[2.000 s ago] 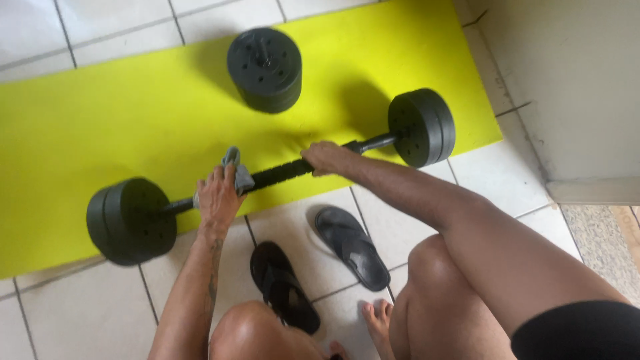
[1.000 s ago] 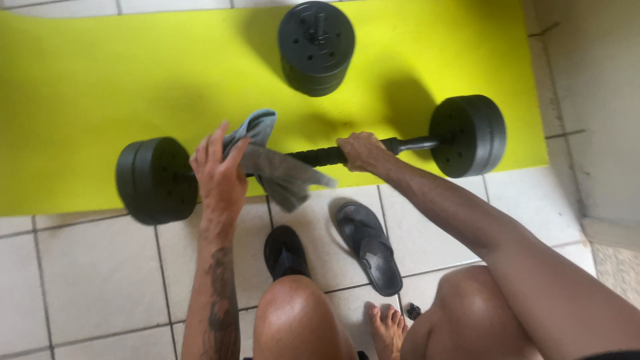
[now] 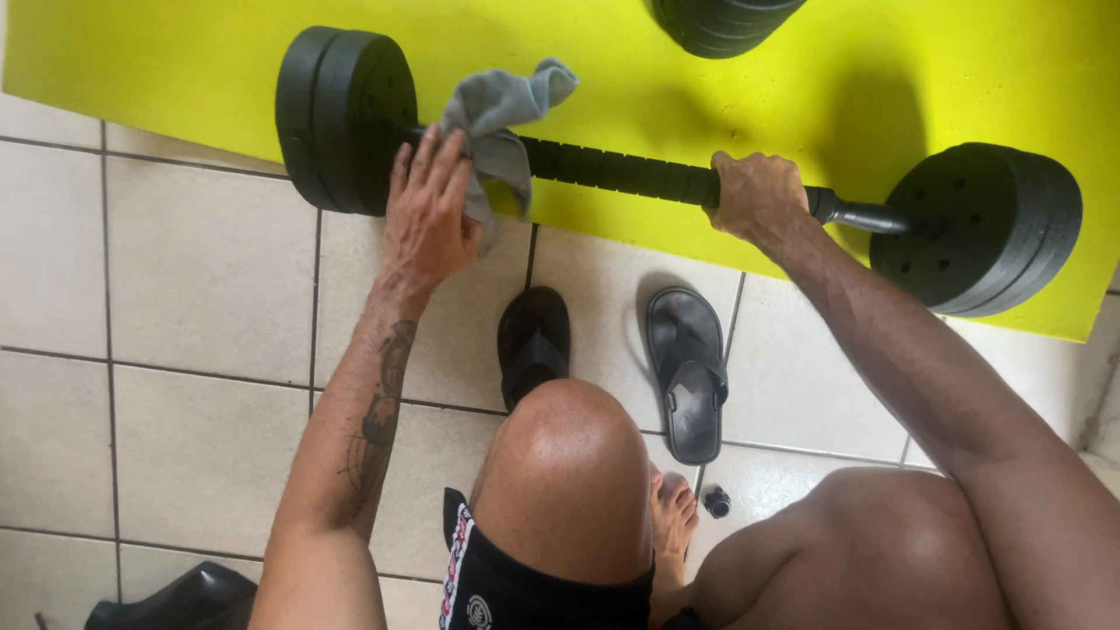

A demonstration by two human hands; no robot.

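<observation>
A barbell with black weight plates at both ends and a ribbed black grip sleeve [image 3: 617, 173] lies across the near part of a yellow-green mat. My left hand [image 3: 430, 206] rests at the bar just inside the left plates [image 3: 346, 121], fingers extended, with a grey cloth [image 3: 503, 101] draped over the bar beside and partly under the fingers. Whether the fingers grip the cloth cannot be told. Closed around the right end of the sleeve is my right hand [image 3: 759, 197]; the right plates [image 3: 976, 229] lie beyond it.
A stack of black plates [image 3: 726, 22] stands on the mat [image 3: 201, 83], cut by the top edge. Two black sandals [image 3: 534, 337] [image 3: 687, 376] lie on the tiled floor. A small dark fitting [image 3: 717, 502] is beside my bare foot [image 3: 672, 516]. A black object [image 3: 179, 599] lies lower left.
My left hand has moved along the bar to the left plates with the cloth. My right hand keeps its hold on the sleeve. The view has shifted.
</observation>
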